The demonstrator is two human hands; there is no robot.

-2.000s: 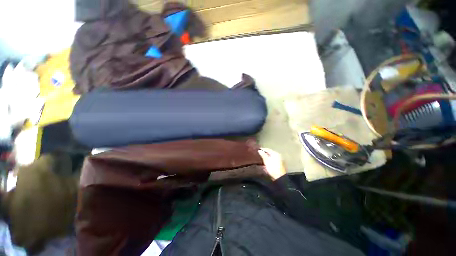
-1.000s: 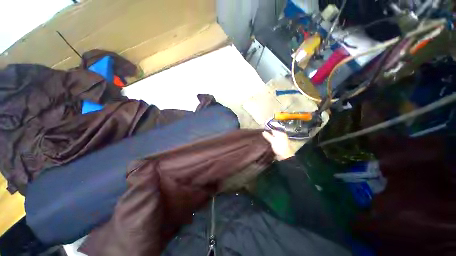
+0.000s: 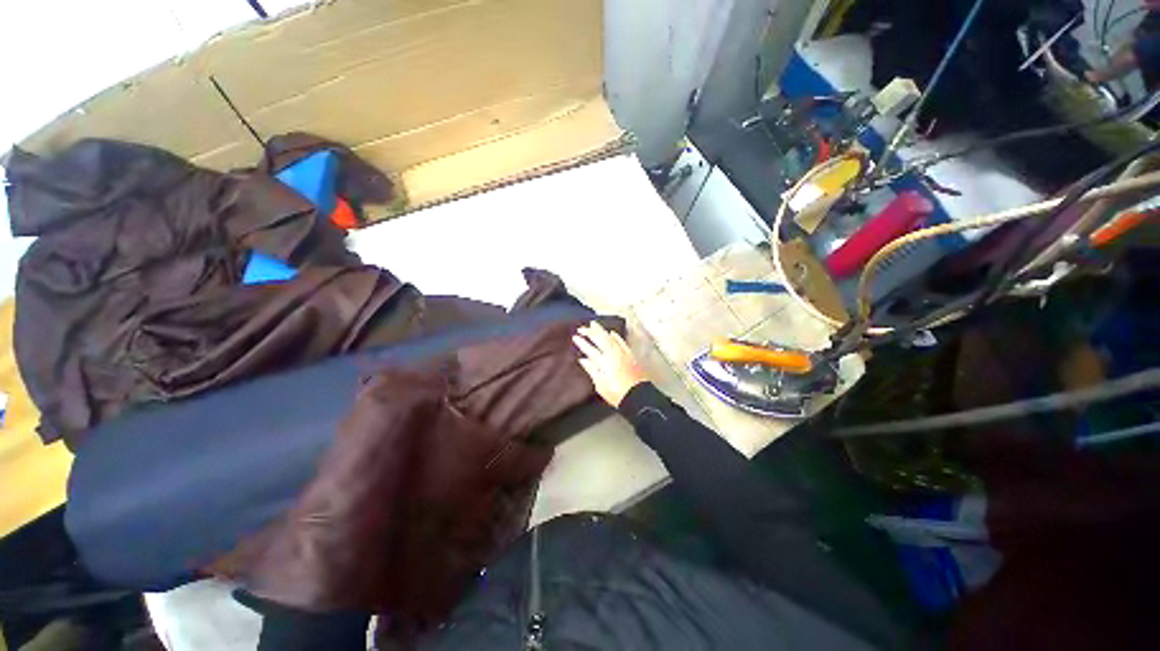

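A dark reddish-brown garment lies draped over the right part of the long navy padded form, with its sleeve end near the form's rounded right end. My right hand rests on the garment at that end, fingers spread; whether it pinches the cloth I cannot tell. My left hand is hidden; only a dark sleeve shows under the garment at the bottom left. The steam iron, with an orange handle and silver soleplate, sits on the beige rest pad right of my right hand.
A heap of dark brown garments with blue pieces lies behind the form. A creased cardboard sheet stands behind the white table. Tan hose, cords and clutter, including a pink-red object, are at the right.
The garment's sleeve has moved from in front of the form to lie over it. My right hand has moved left and away from me onto the form's end. The iron stays on its pad.
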